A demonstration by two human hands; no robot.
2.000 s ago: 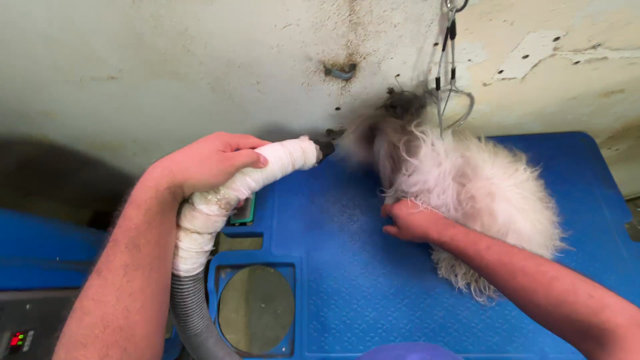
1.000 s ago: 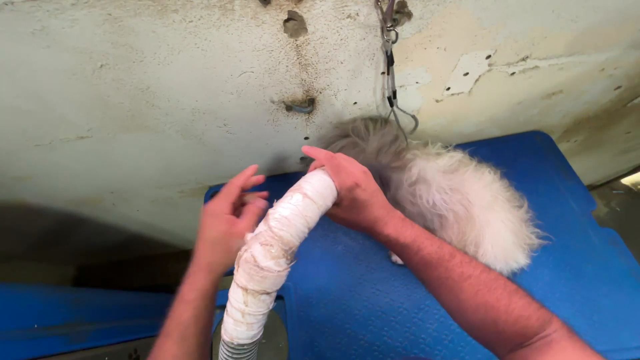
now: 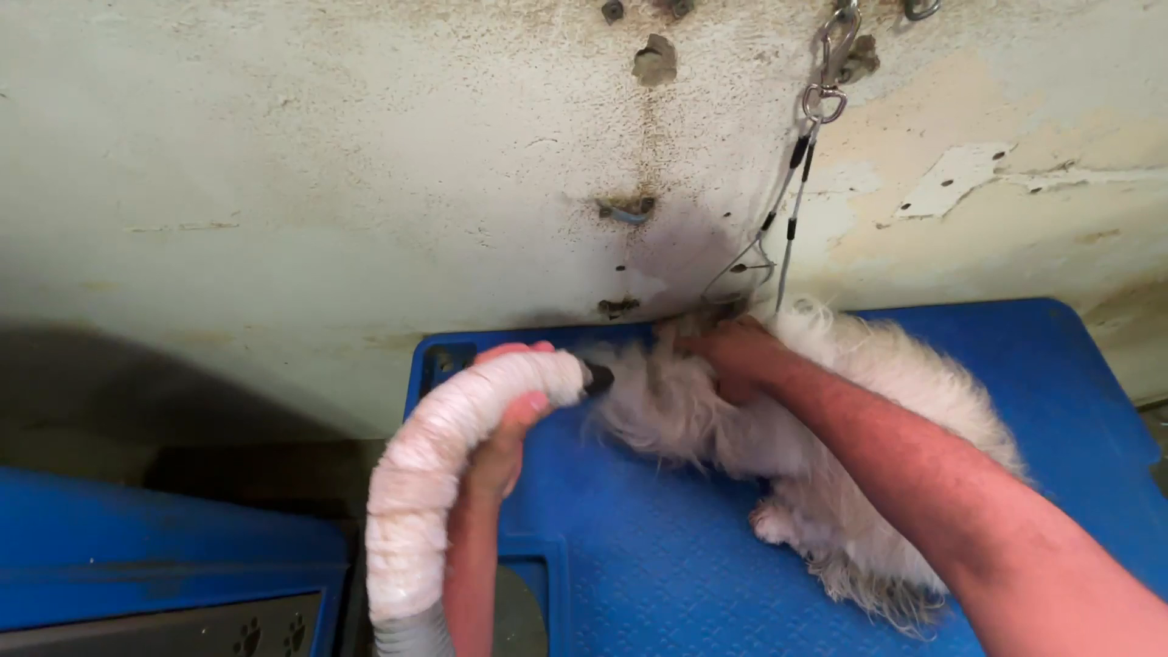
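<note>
A long-haired white dog [image 3: 876,383] stands on a blue plastic grooming table [image 3: 639,566], its head toward the left and its fur blown about. My left hand [image 3: 511,429] is closed around the tape-wrapped hose [image 3: 415,493] of a pet dryer, whose black nozzle [image 3: 598,378] points at the fur of the head from close by. My right hand [image 3: 735,356] lies on the dog's head or neck; its fingers are partly hidden in fur, so whether they grip cannot be told. A steel cable grooming loop [image 3: 791,228] runs down to the dog's neck area.
Behind the table rises a stained, peeling wall [image 3: 365,182] with a metal bracket [image 3: 627,212]. The cable hangs from a metal snap hook [image 3: 838,46]. At lower left stands a blue unit [image 3: 164,538] with a dark panel bearing paw prints.
My right hand has left the hose and moved right onto the dog's head area. My left hand, apart from the hose one second ago, now holds it. The dog's head has turned.
</note>
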